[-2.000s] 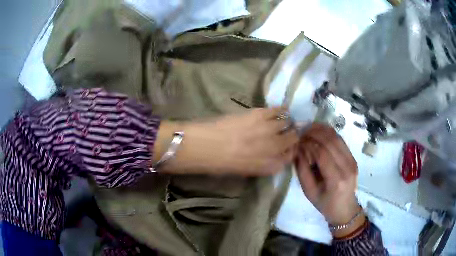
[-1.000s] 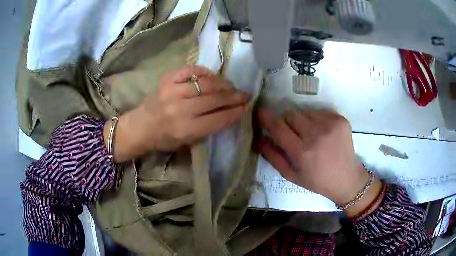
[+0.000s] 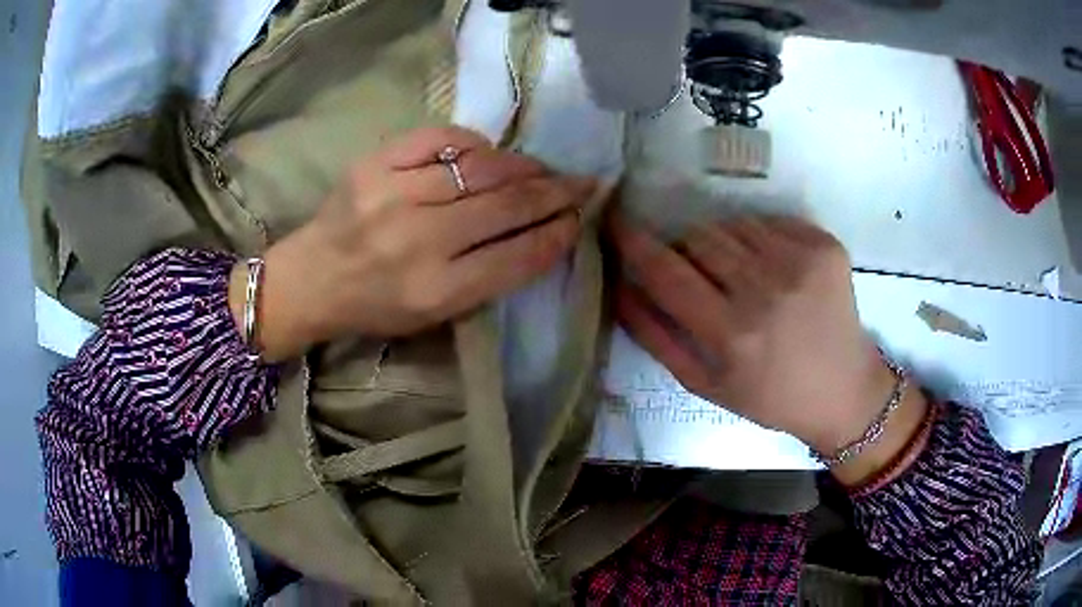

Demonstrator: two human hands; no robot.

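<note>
The khaki trouser body (image 3: 344, 107) lies bunched over the table and down over the lap. Its khaki waistband (image 3: 484, 439) runs lengthwise, with the white-grey lining strip (image 3: 530, 344) between khaki edges. My left hand (image 3: 427, 237) lies on the cloth, fingertips pressing the waistband edge. My right hand (image 3: 748, 320) grips the same edge from the right, fingertips close to the left ones. The sewing machine head (image 3: 629, 48) is just above the fingertips. The needle and presser foot cannot be made out.
Red-handled snips (image 3: 1009, 136) lie on the white table at upper right. A khaki scrap (image 3: 949, 320) lies near the printed ruler (image 3: 712, 413). A tension knob with spring (image 3: 738, 152) sticks out from the machine. A white pocket panel (image 3: 119, 71) is at upper left.
The view has swung toward the machine since the first frame. Both hands moved from a blurred reach to the waistband edge under the machine head; over the last second they have barely shifted.
</note>
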